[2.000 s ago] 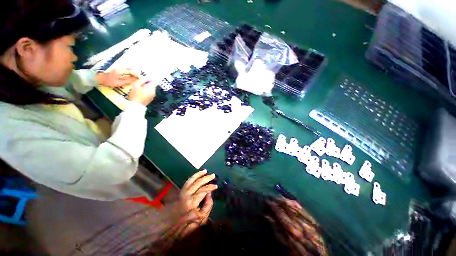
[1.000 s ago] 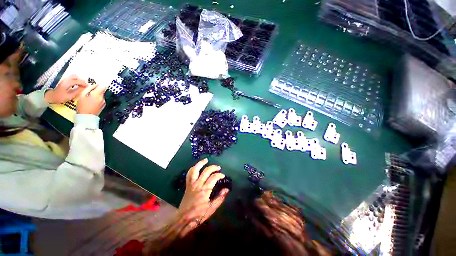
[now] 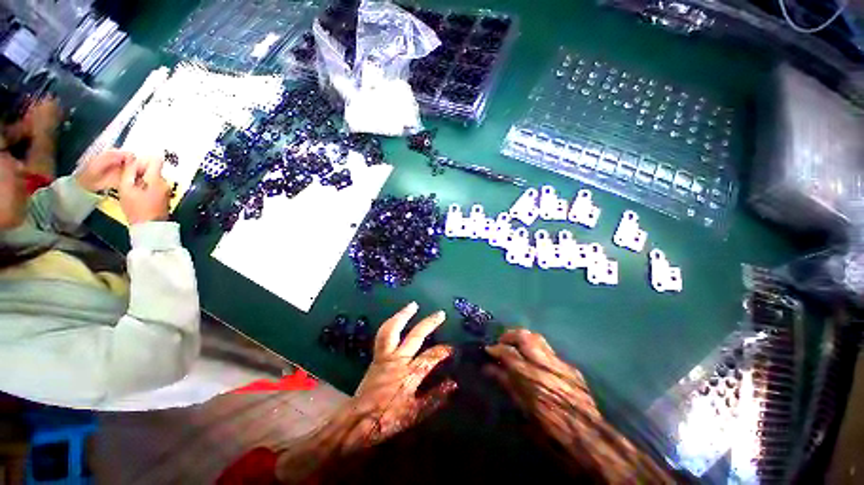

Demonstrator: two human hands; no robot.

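Note:
Small black parts lie in a dense heap in front of me. A smaller black cluster lies beside my left hand, and another lies above and between my hands. My left hand is over the bench edge with its fingers spread; a dark area under its fingers hides whether it touches parts. My right hand has its fingers bent down near the dark area between the hands; its fingertips are partly hidden. White tabbed plates lie in a group right of the heap.
A white sheet carries more black parts. A thin dark tool lies above the white plates. A clear blister tray and a pocket tray with a plastic bag lie beyond. Glaring strips lie right. A neighbouring worker's hands are at left.
The view has shifted slightly. My right hand now shows clearly beside my left. The small black cluster left of my left hand is uncovered as that hand has moved right.

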